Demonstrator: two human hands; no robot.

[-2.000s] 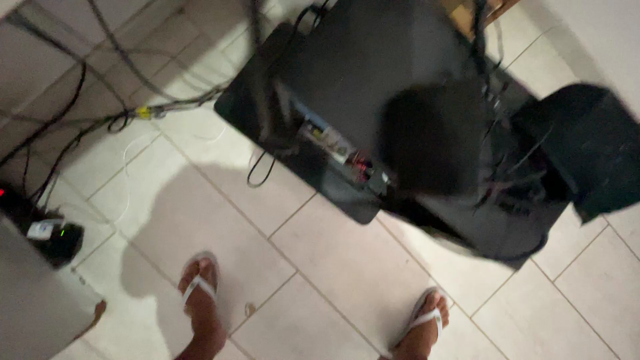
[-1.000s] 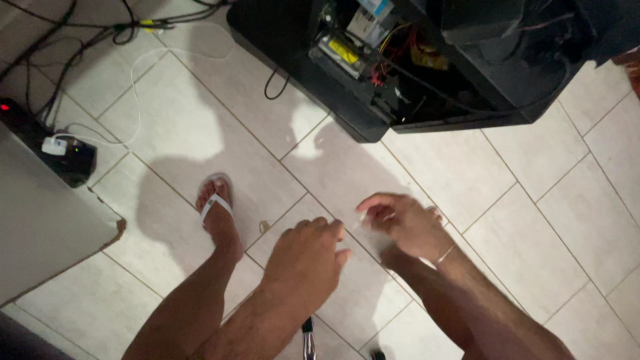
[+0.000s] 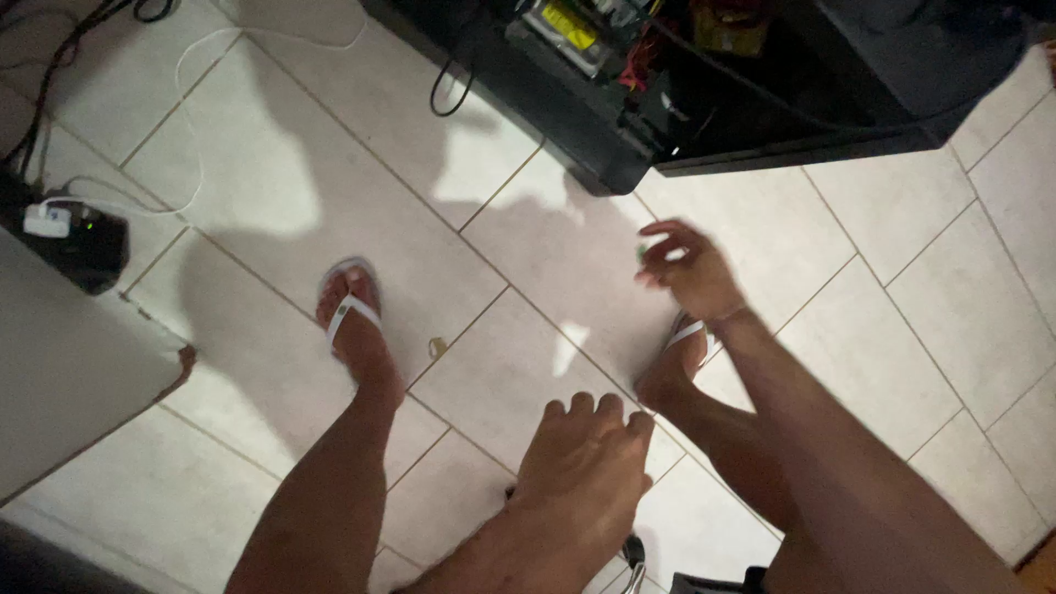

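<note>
My left hand (image 3: 582,454) is low in the middle of the head view, back up, its fingers curled under; whether it holds anything is hidden. To its upper right, my right hand (image 3: 691,268) hangs above my right flip-flop (image 3: 691,332), thumb and fingers bent toward each other around a small object (image 3: 643,253) that is too blurred to name. Beyond the hands lies an opened black computer case (image 3: 569,124), with a yellow-labelled drive (image 3: 569,29) and red wires (image 3: 635,70) showing inside.
A power unit with a white plug (image 3: 47,220) and a green light sits on the left by a pale panel (image 3: 74,346). Black cables (image 3: 62,62) and a thin white cable (image 3: 200,153) lie on the tiles. A small yellowish piece (image 3: 437,346) lies between my feet.
My hands, close together one second ago, are now farther apart; the left is lower and the right is out over my right foot. Two seconds ago neither hand was in view.
</note>
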